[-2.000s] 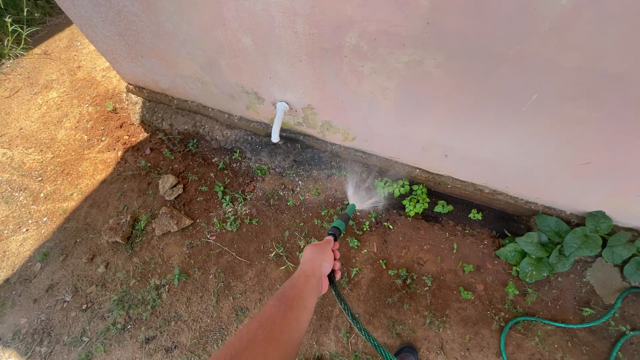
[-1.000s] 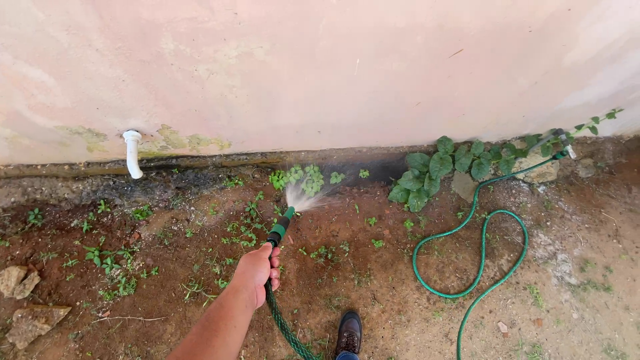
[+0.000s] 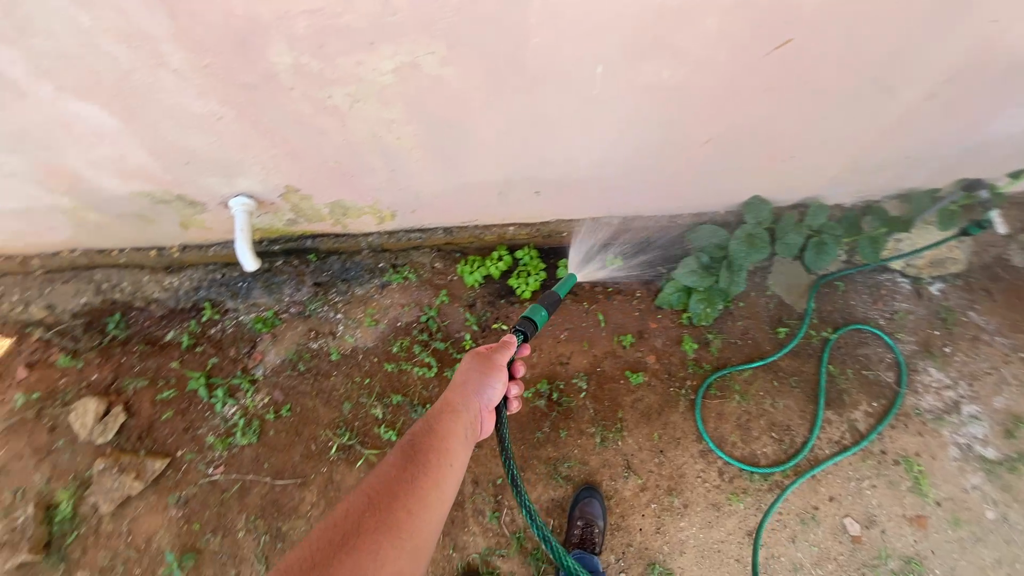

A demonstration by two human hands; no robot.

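My left hand (image 3: 490,382) grips the green braided hose (image 3: 518,488) just behind its green and black spray nozzle (image 3: 552,302). The nozzle points up and to the right, and a fan of water (image 3: 612,252) sprays from its tip towards the foot of the wall. Small bright green plants (image 3: 512,270) grow just left of the spray. Larger dark-leaved plants (image 3: 732,252) stand right of it, at the wall's base. My right hand is out of view.
A pink wall (image 3: 496,104) with a white pipe (image 3: 243,232) runs across the top. More green hose (image 3: 816,416) loops over the soil at right. Stones (image 3: 124,476) lie at left. A brown shoe (image 3: 586,520) is at the bottom.
The view has swung to the right, bringing the looped hose more fully into sight. The spray now lies right of the small bright plants; one second ago it was over them.
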